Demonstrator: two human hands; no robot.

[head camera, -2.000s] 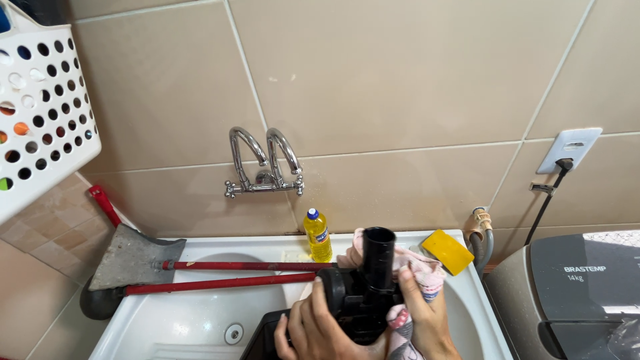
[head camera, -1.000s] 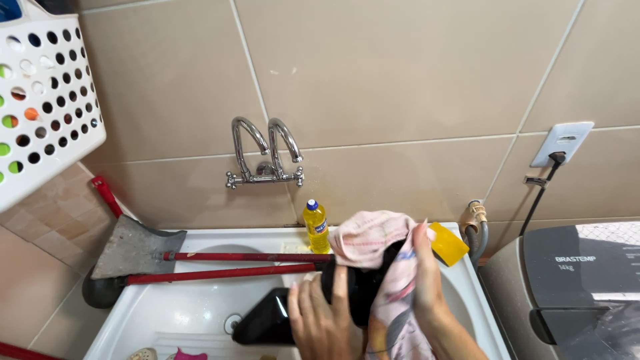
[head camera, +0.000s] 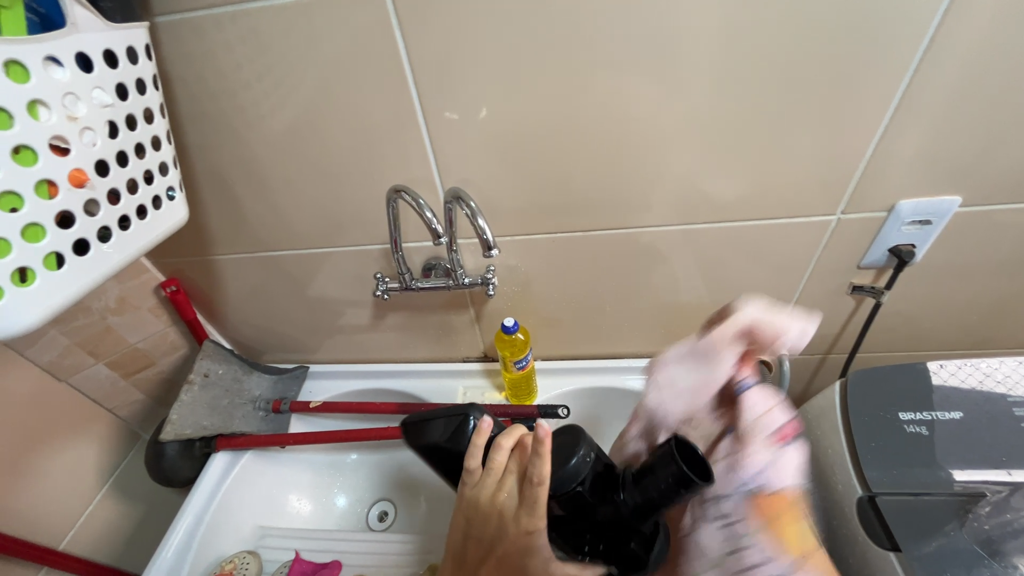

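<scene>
A glossy black plastic part with a round open tube point(head camera: 672, 472) is tilted over the white laundry sink point(head camera: 312, 512). My left hand point(head camera: 504, 504) lies on its left side, fingers spread across it and gripping it. To its right, a pink patterned cloth point(head camera: 720, 400) is blurred by motion. My right hand point(head camera: 756, 320) is mostly hidden by the cloth and blur, and seems to hold it. A bottle of yellow detergent point(head camera: 518, 368) stands on the sink's back ledge, behind the black part.
Two red handles point(head camera: 344, 408) lie across the sink, one joined to a grey dustpan point(head camera: 232, 392). A chrome double faucet point(head camera: 436, 248) is on the tiled wall. A white perforated basket point(head camera: 96, 160) hangs upper left. A Brastemp washing machine point(head camera: 920, 448) stands right, below a plugged-in outlet point(head camera: 912, 232).
The cloth has moved off the black part to its right, with my right hand. The black part is turned, and its open tube shows again. My left hand still holds it.
</scene>
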